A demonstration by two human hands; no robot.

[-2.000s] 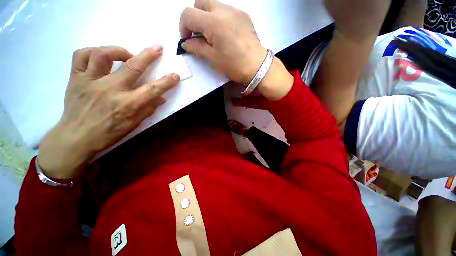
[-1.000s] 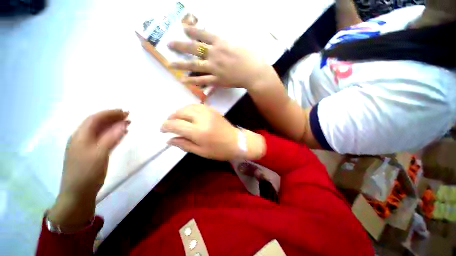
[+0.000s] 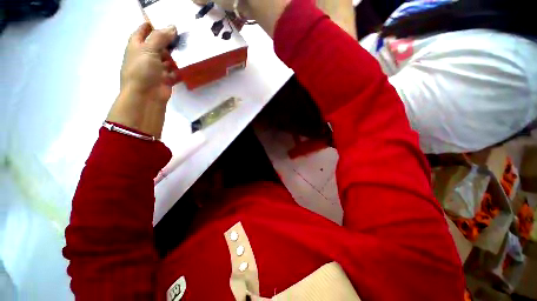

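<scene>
A product box (image 3: 203,50) with a white top face and orange sides lies on the white table at the upper middle. My left hand (image 3: 147,67) grips its left side, thumb on the top face and fingers at the edge. My right hand (image 3: 256,10) is at the box's far right, cut off by the top edge of the picture; whether it grips anything is hidden. A flat strip (image 3: 216,114), dark at one end and yellowish shiny along its length, lies on the table in front of the box.
The white table (image 3: 82,88) has its near edge running diagonally in front of me. A person in a white shirt (image 3: 471,88) sits close on the right. Open cartons (image 3: 456,206) with orange items stand on the floor at the lower right. A dark bundle (image 3: 26,9) lies at the far left.
Both my hands have moved up and away from me. My left hand has taken hold of the box. The other person's hand has left the box, and the strip now shows.
</scene>
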